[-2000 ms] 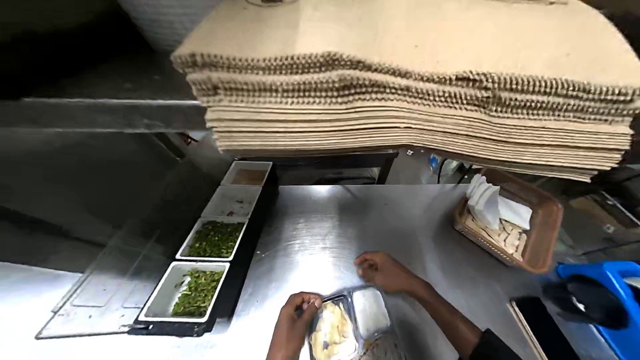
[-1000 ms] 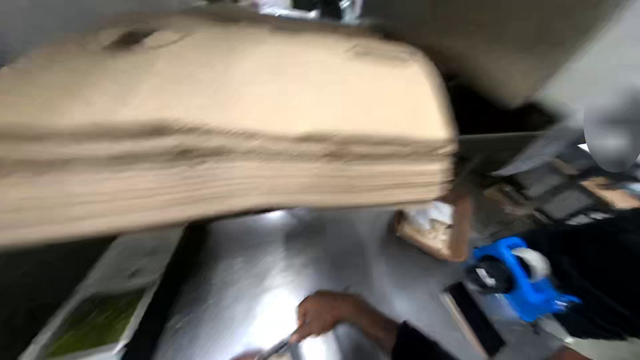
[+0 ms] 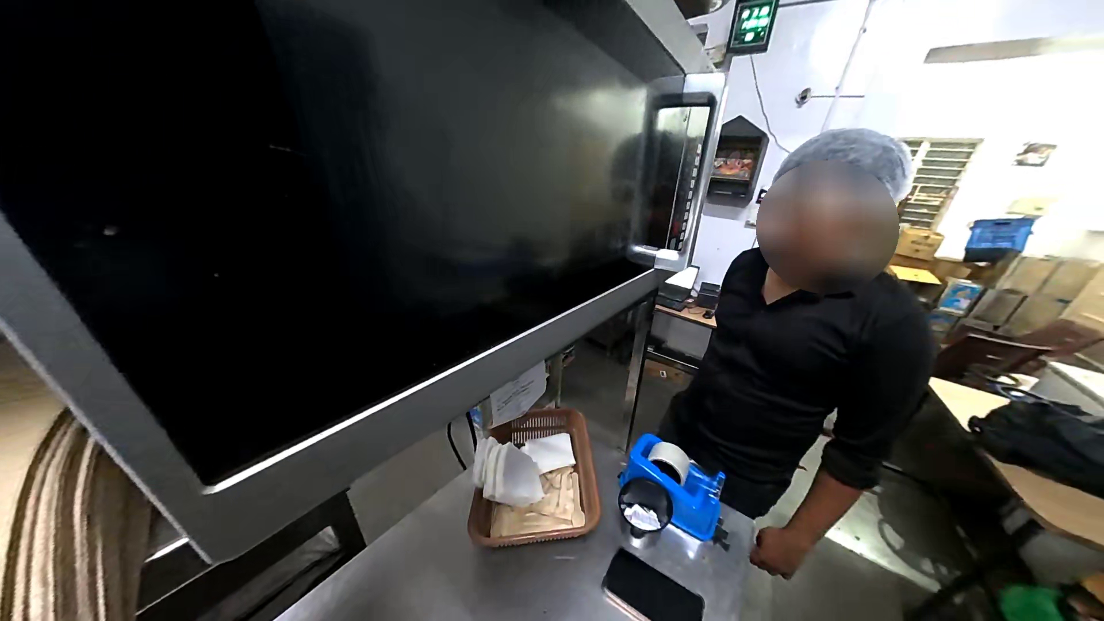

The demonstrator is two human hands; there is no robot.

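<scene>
Neither my left hand nor my right hand shows in this view, so what they hold is hidden. On the steel table (image 3: pixel 448 552) stands a brown plastic basket (image 3: pixel 591 470) with white paper packets (image 3: pixel 509 474) and beige wrapped items (image 3: pixel 539 509) inside. Just right of it is a blue tape dispenser (image 3: pixel 694 500) with a roll of tape (image 3: pixel 669 461). A dark round cup (image 3: pixel 645 507) with white scraps in it touches the dispenser's near side. A smartphone (image 3: pixel 653 586) lies dark side up at the table's near edge.
A microwave-like appliance with a large dark front (image 3: pixel 388 216) fills the upper left. Stacked corrugated cardboard (image 3: pixel 65 526) is at the lower left. A person in a black shirt and hair net (image 3: pixel 802 371) stands beyond the table's right end, a closed hand (image 3: pixel 780 550) near its corner.
The view has swung far to the right and up. My hands, visible earlier over the steel table by a compartment tray, are out of frame. The other person is now in view.
</scene>
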